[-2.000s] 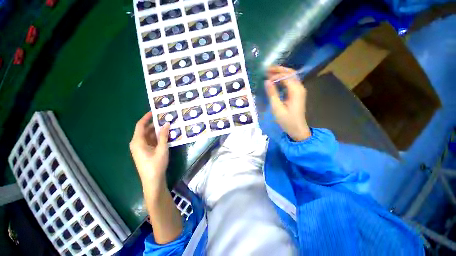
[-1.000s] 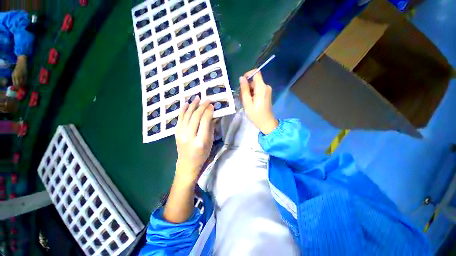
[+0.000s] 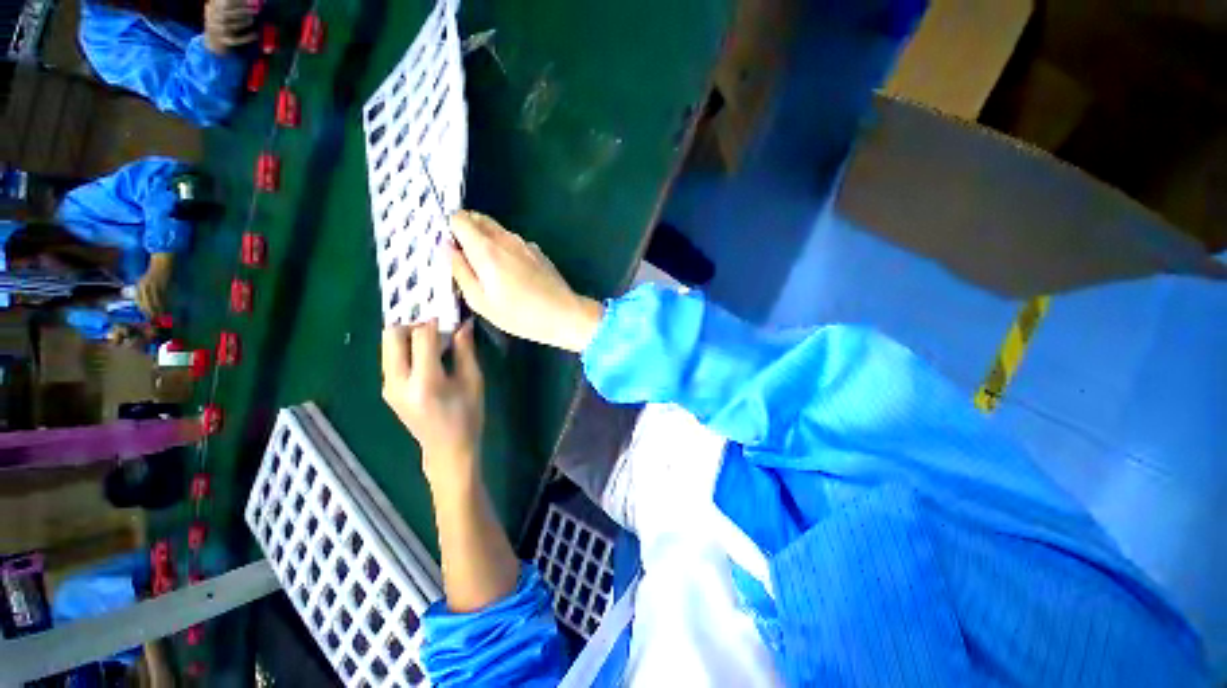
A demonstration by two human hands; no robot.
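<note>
A white grid tray (image 3: 398, 202) with dark parts in its cells is tilted above the green bench, seen at a slant. My left hand (image 3: 437, 397) grips its near end with fingers and thumb. My right hand (image 3: 518, 276) is at the tray's right edge, with a thin dark stick, perhaps tweezers (image 3: 433, 186), reaching from its fingertips over the cells. Whether the right fingers also touch the tray is unclear. The parts are too small and blurred to tell in detail.
Stacked white trays (image 3: 353, 571) stand lower left, a dark grid tray (image 3: 576, 567) by my lap. Red fixtures (image 3: 268, 172) line the left, with other people in blue sleeves beyond. An open carton (image 3: 982, 202) stands right. Clear film (image 3: 542, 97) lies on the green bench (image 3: 538, 175).
My left hand has moved from lying over the tray to gripping its near end. The tray has tilted steeply. My right hand has moved left to the tray with the stick. The view has shifted.
</note>
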